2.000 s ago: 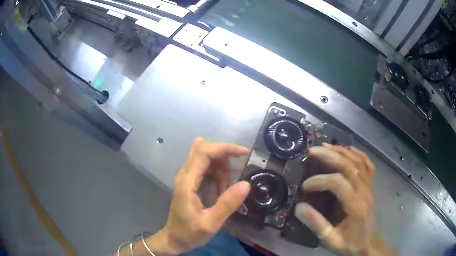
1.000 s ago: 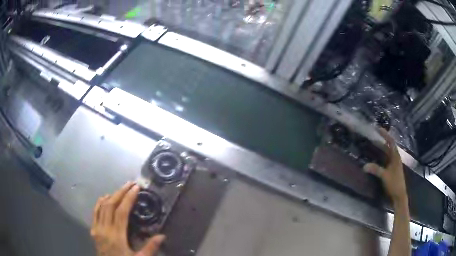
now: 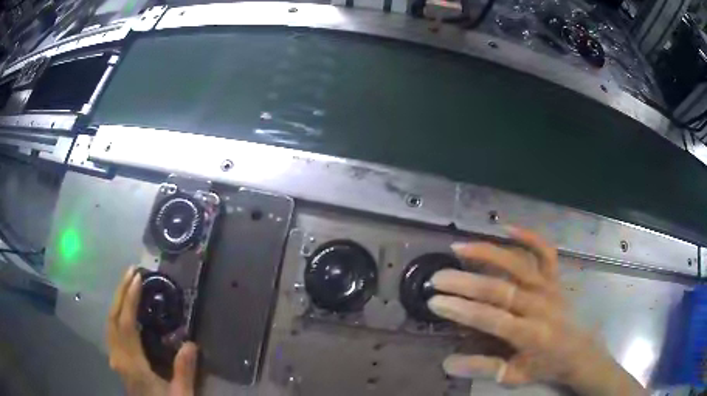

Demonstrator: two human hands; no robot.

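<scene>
A grey metal fixture plate (image 3: 236,286) lies at the left on the silvery ledge, with two round black speaker drivers (image 3: 178,223) along its left edge. My left hand (image 3: 147,348) is around the lower driver (image 3: 160,303), thumb and fingers on either side. A second fixture plate (image 3: 333,356) lies to its right, with two glossy black drivers along its far edge. The left one (image 3: 339,276) is uncovered. My right hand (image 3: 504,309) has its fingertips, with pale covers, over the right one (image 3: 426,286); whether they grip it cannot be told.
The green conveyor belt (image 3: 465,116) runs across behind the ledge, with a bright metal side rail (image 3: 325,179) between. A blue bin (image 3: 686,340) stands at the right edge. Clear plastic with a round dark part (image 3: 583,42) lies behind the belt at the top right.
The second fixture plate, on the belt under my right hand before, now lies on the ledge beside the first. My right hand moved nearer with it. The view has turned.
</scene>
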